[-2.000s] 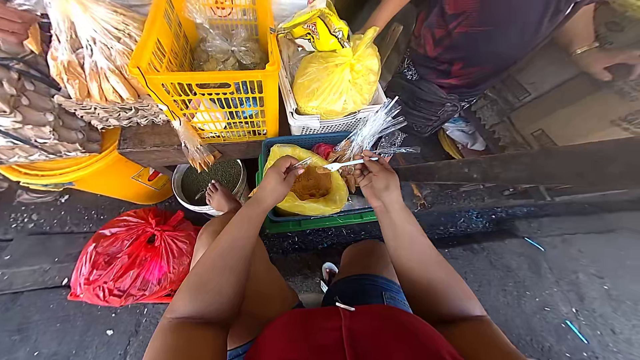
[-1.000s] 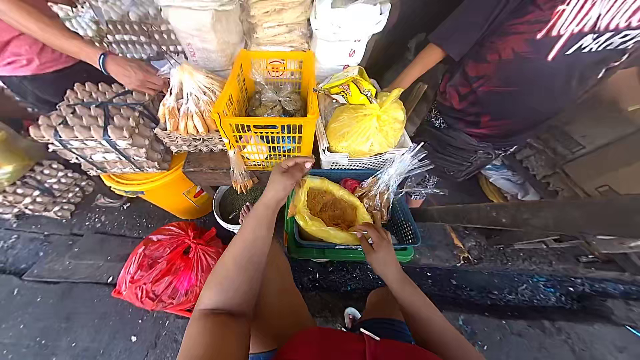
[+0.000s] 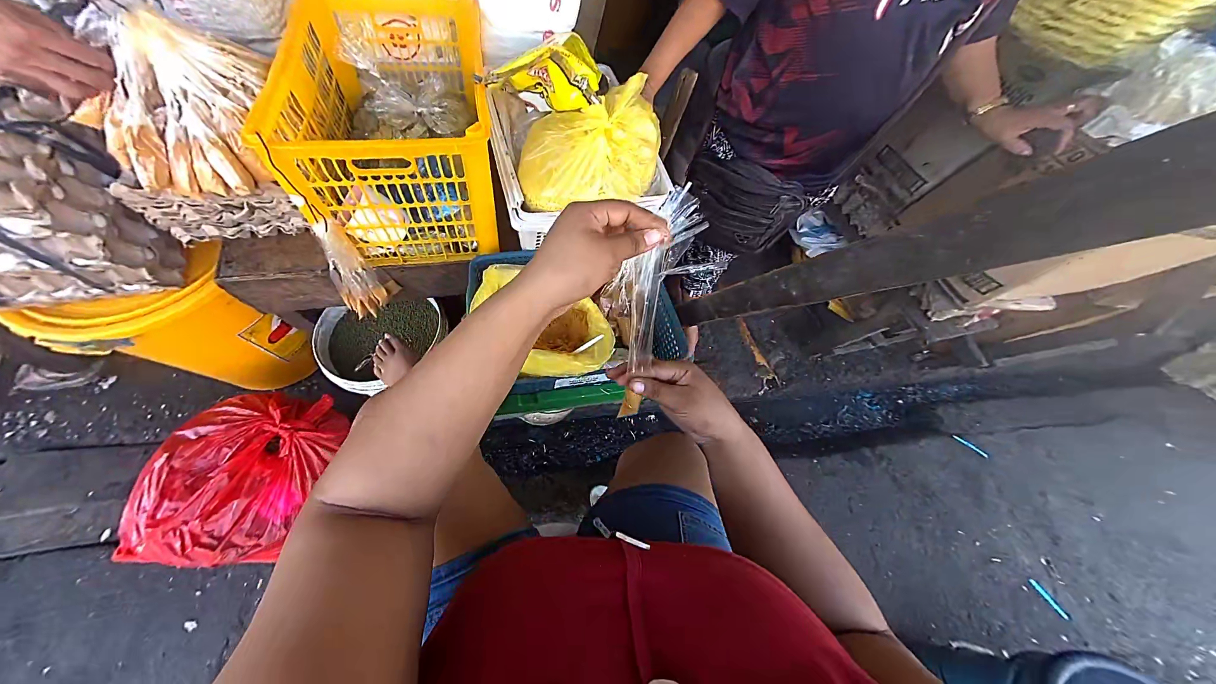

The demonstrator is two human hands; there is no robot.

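Between my hands a narrow clear plastic bag (image 3: 646,309) is stretched upright, with a brown-orange filling at its lower tip. My left hand (image 3: 603,242) pinches its upper part, close to a bunch of clear plastic ends. At the lower end my right hand (image 3: 670,385) grips the bag between thumb and fingers. Behind it, a yellow plastic bag (image 3: 532,361) lies opened in a blue basket (image 3: 676,328), holding brown-orange powder (image 3: 567,330) and a white spoon (image 3: 588,344). More filled narrow bags, partly hidden, lie at its right.
A yellow crate (image 3: 370,152) and a tied yellow bag (image 3: 591,152) stand behind. At left are a bucket of green grains (image 3: 399,323), a red plastic bag (image 3: 237,480) and a yellow tub (image 3: 190,332). A wooden beam (image 3: 950,228) crosses at right. Another person (image 3: 807,85) stands near the basket.
One second ago both hands were apart beside the opened yellow bag; now they hold a narrow clear bag right of it. Two seconds ago the white spoon was at my hands; now it rests in the yellow bag.
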